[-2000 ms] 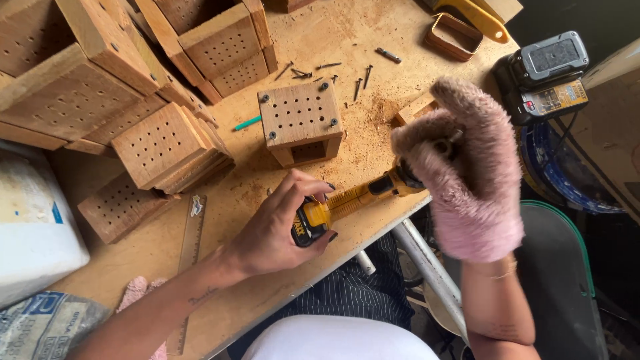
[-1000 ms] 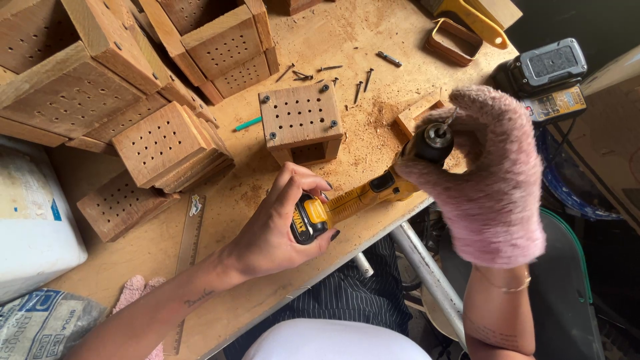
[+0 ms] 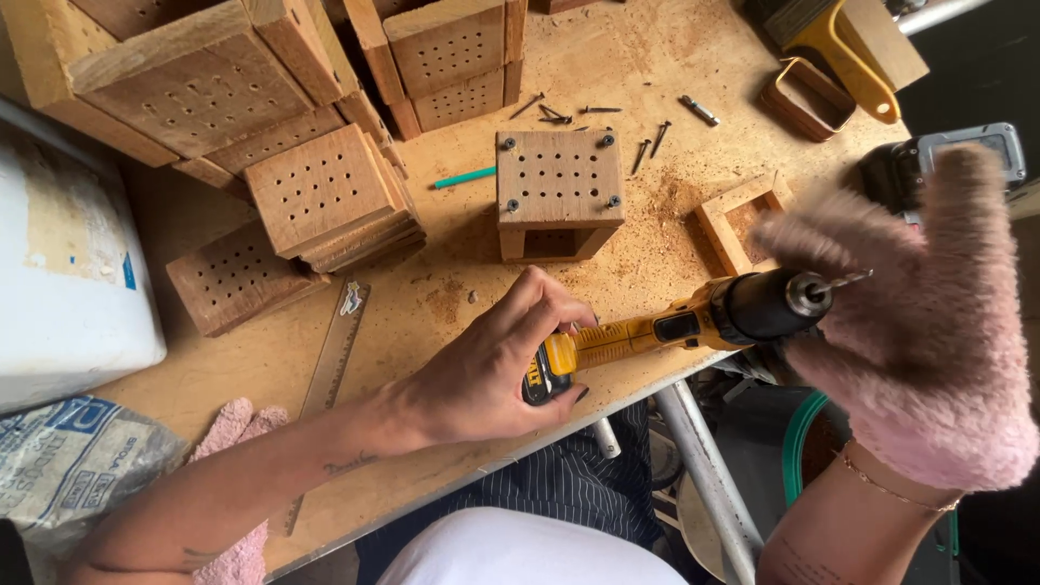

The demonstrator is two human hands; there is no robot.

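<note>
My left hand (image 3: 496, 366), bare, grips the battery end of a yellow and black DeWalt cordless drill (image 3: 642, 333), which lies sideways over the table's front edge. A drill bit (image 3: 849, 280) sticks out of its chuck toward the right. My right hand (image 3: 918, 309), in a fluffy pink glove and partly blurred, is spread beside the chuck with its fingers apart. Behind the drill stands a small wooden box (image 3: 561, 177) with rows of holes and a black screw at each top corner. A small wooden frame (image 3: 715, 227) lies to its right.
Perforated wooden boxes (image 3: 195, 97) and stacked perforated blocks (image 3: 317, 191) fill the left. Loose screws (image 3: 639, 156), a green stick (image 3: 465, 178), a driver bit (image 3: 700, 110), a clear ruler (image 3: 333, 357), a yellow-handled brush (image 3: 845, 65), a battery on its charger (image 3: 894, 175) and sawdust also lie about.
My gloved right hand was around the chuck; it has come away to the right with its fingers spread. The chuck has turned to point right, showing the bit. My left hand still grips the battery end.
</note>
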